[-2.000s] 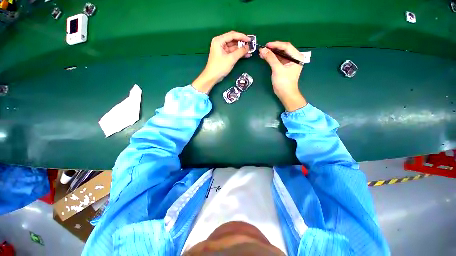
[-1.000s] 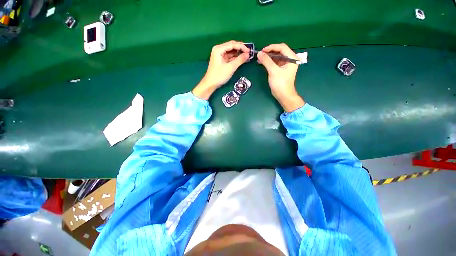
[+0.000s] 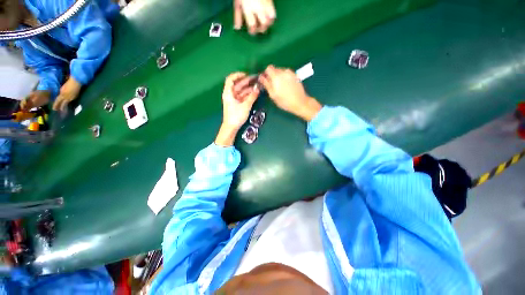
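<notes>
My left hand (image 3: 236, 103) and my right hand (image 3: 283, 89) meet over the green bench. My left hand holds a small square module (image 3: 253, 81), mostly hidden by the fingers. My right fingertips touch it; the dark pen-like tool is not clearly visible now. A small white label sheet (image 3: 304, 72) lies just right of my right hand. Two square modules, one (image 3: 257, 118) above the other (image 3: 250, 135), lie close together below my hands.
Another module (image 3: 358, 59) lies to the right. A white device (image 3: 135, 113), several small modules and white paper (image 3: 163, 188) are left. Another person's hand (image 3: 254, 14) is across the bench; another worker sits upper left. A dark bundle (image 3: 446, 183) is lower right.
The view has turned, so the bench now slants, and another person's hand and another worker have come into view. My hands are closer together, and the dark tool no longer shows clearly.
</notes>
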